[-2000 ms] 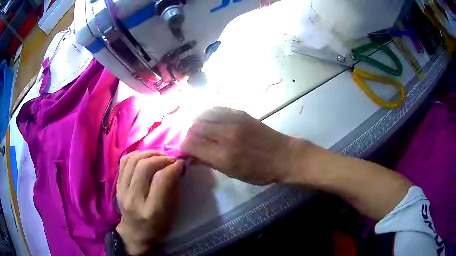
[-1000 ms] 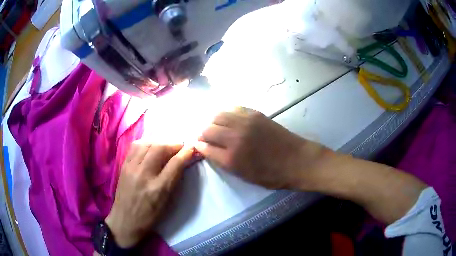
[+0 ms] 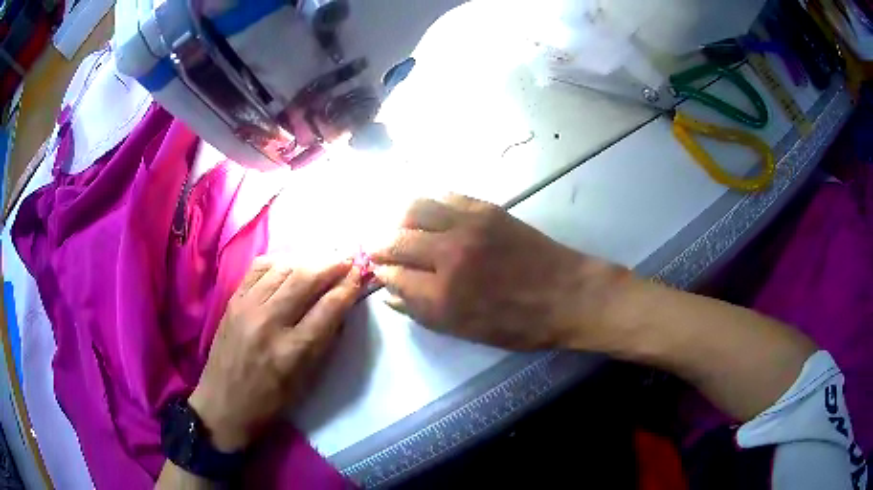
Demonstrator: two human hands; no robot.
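Observation:
Magenta fabric (image 3: pixel 124 278) lies in folds over the left side of the white machine bed and runs under my left forearm. My left hand (image 3: pixel 282 330), with a dark watch on the wrist, lies palm down with fingertips pinching a small magenta edge (image 3: pixel 364 265). My right hand (image 3: pixel 479 273) meets it from the right, thumb and fingers at the same edge. The white sewing machine head (image 3: pixel 230 72) stands above and behind the hands. Lamp glare hides the needle area and part of the fabric near my fingertips.
Scissors with a green and a yellow handle loop (image 3: pixel 723 153) lie at the right. A pale translucent heap (image 3: pixel 598 43) is behind them. A ruler strip (image 3: pixel 459 421) follows the curved front edge. More magenta fabric (image 3: pixel 814 278) is at the lower right, off the table.
My left hand has turned flatter and moved slightly right and up. The magenta fabric that was bunched between the hands has shrunk to a small edge at the fingertips. The view has shifted slightly.

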